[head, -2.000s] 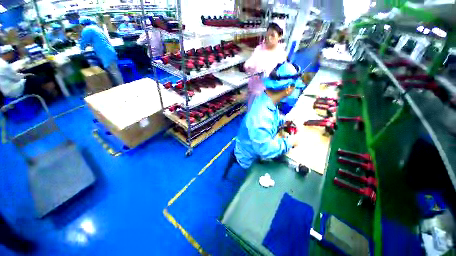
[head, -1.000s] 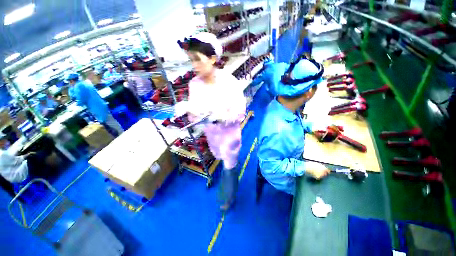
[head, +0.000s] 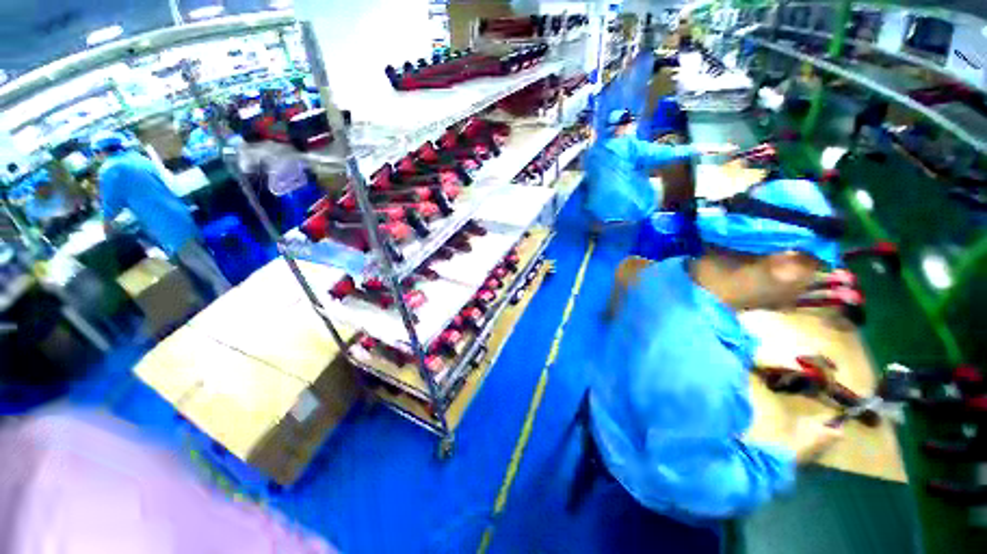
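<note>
Neither of my hands shows in the view. Nearest in front, a tiered wire shelf trolley (head: 360, 206) holds rows of red and black power tools (head: 417, 186) on its boards. To the right, a seated person in blue (head: 676, 379) leans over a bench with a tan work surface (head: 879, 454). A red and black tool (head: 828, 387) lies there by the person's hand. A blurred pink sleeve or shoulder of another person (head: 141, 487) fills the bottom left corner.
A large brown carton (head: 233, 373) stands left of the trolley. A yellow line (head: 527, 417) runs along the blue floor between trolley and bench. Another person in blue (head: 622, 179) sits farther along the bench. More workers are at the back left.
The trolley and the seated person appear larger and nearer. The person in pink has passed from the middle to the bottom left edge. The hand truck has left the view.
</note>
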